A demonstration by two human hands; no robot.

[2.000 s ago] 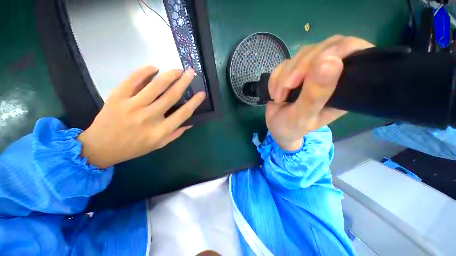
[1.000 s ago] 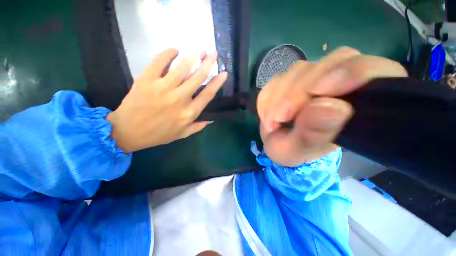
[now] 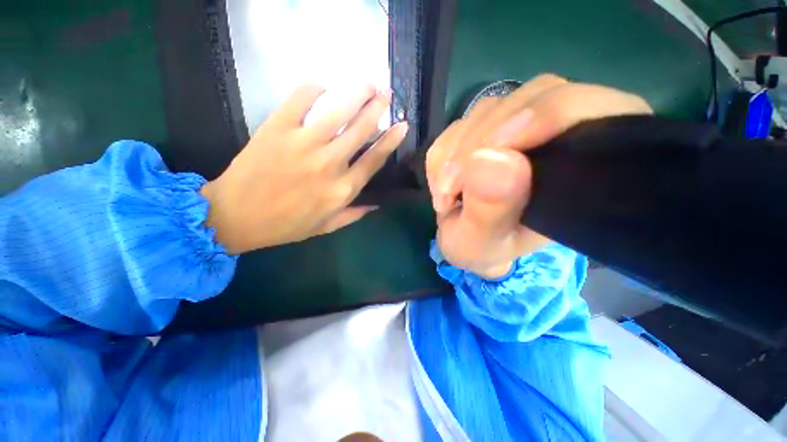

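The opened tablet unit (image 3: 311,52) lies at the top centre, with a bright silvery panel inside a thick black frame (image 3: 192,78). My left hand (image 3: 298,173) lies palm down, fingers spread, over the panel's lower end, fingertips near the dark strip (image 3: 406,60) along its right edge. It holds nothing. My right hand (image 3: 500,173) is closed around the nose of the black electric screwdriver (image 3: 656,207), just right of the frame's lower corner. The screwdriver's thick body stretches to the right edge of the picture. Its bit is hidden.
The round screw dish (image 3: 494,91) is mostly hidden behind my right hand. The unit lies on a dark green bench top (image 3: 569,43). A black cord (image 3: 712,60) and a blue object (image 3: 758,115) are at the upper right. A pale rail (image 3: 695,30) runs there. A white surface (image 3: 673,388) is at the lower right.
The view has shifted, so the unit and dish sit farther right. My right hand with the screwdriver has moved left from over the dish towards the frame's lower right corner. My left hand stays on the unit.
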